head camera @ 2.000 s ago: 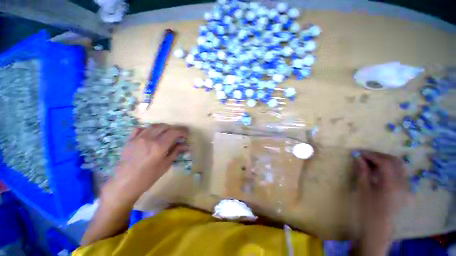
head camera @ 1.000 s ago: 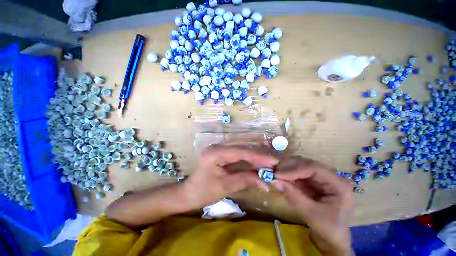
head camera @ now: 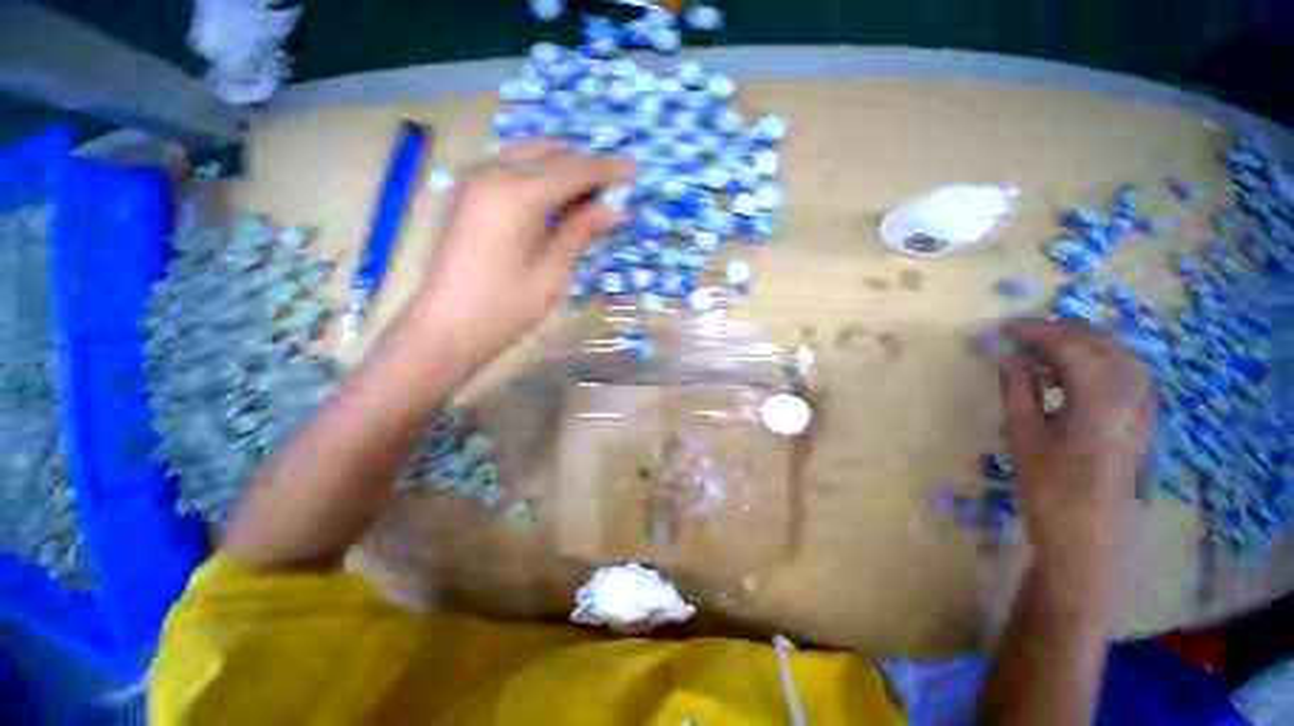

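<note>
My left hand [head camera: 497, 248] is over the left edge of the heap of assembled blue-and-white pieces [head camera: 695, 185], thumb and forefinger nearly together. Blur hides whether a piece is between them. My right hand [head camera: 1079, 411] is at the left edge of the loose heap of small blue-and-white bases [head camera: 1228, 369]. Its fingers are curled, with a small pale spot by them; I cannot tell whether it holds a piece. The pale grey-green caps [head camera: 227, 383] lie in a heap at the left, partly behind my left forearm. A clear plastic sheet [head camera: 681, 468] lies at the centre.
A white disc [head camera: 785, 414] lies at the sheet's right edge. A dark-blue pen-like tool [head camera: 389, 213] lies left of my left hand. A white spoon-shaped dish [head camera: 948, 219] is at upper right. A blue tub [head camera: 128, 383] stands far left. A white wad [head camera: 632, 596] lies by my body.
My hands held a small blue-and-white piece together over the sheet. They have parted: the left moved up to the assembled heap, the right moved right to the bases.
</note>
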